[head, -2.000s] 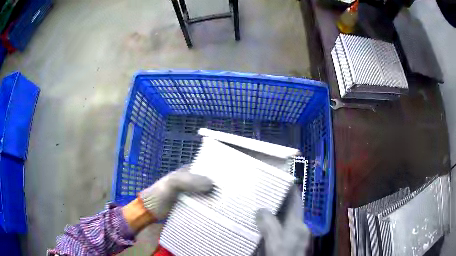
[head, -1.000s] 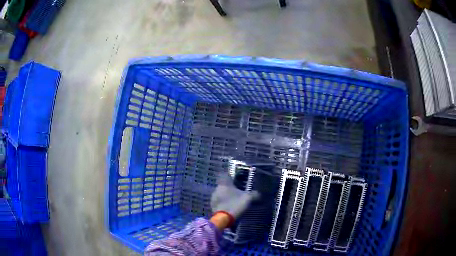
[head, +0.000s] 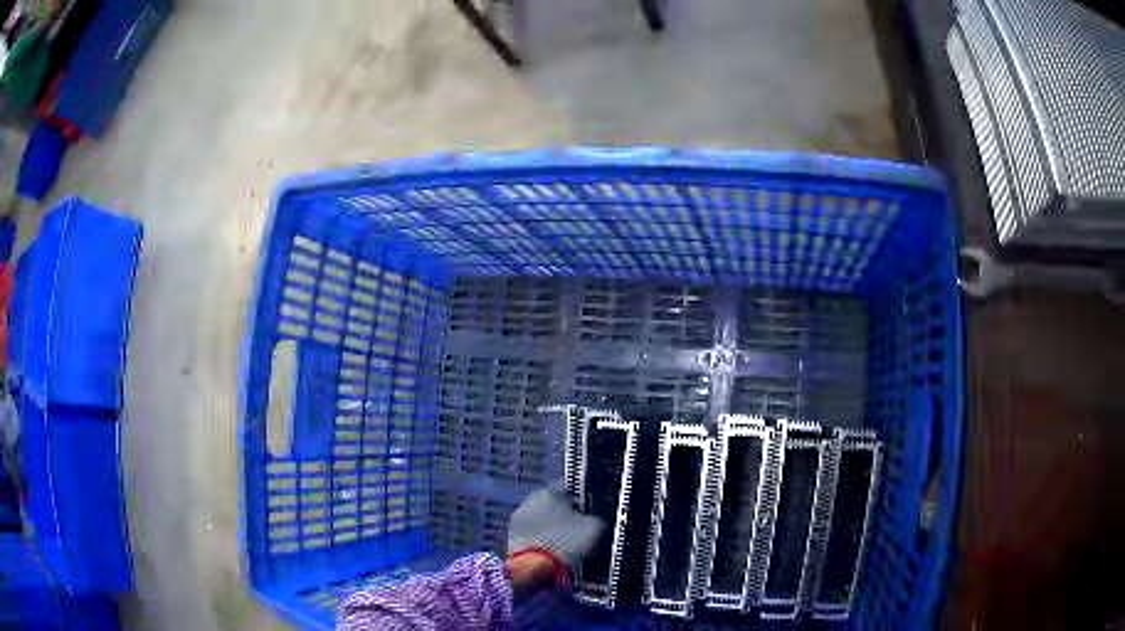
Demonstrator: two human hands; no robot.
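My left hand (head: pixel 555 528), in a greyish-white glove with a red cuff, is low inside the blue basket (head: pixel 580 163). Its fingers grip the left edge of the leftmost heat sinks (head: pixel 632 518), which stand on edge and show as toothed silver outlines with dark centres. The palm side and part of the heat sinks' left edge are hidden by the glove. Several more heat sinks (head: pixel 740 512) stand on edge side by side to the right, near the basket's front right. My right hand is not in view.
A stack of finned heat sinks (head: pixel 1049 111) and an open-end wrench (head: pixel 981 269) lie on the dark bench (head: pixel 1036 431) at the right. Blue bins (head: pixel 80 333) stand on the floor at the left. Dark stand legs (head: pixel 487 31) show at the top.
The finned plates held by both hands two seconds ago are no longer held up. Heat sinks now stand at the left end of the row, with my left hand there. My right hand has left view.
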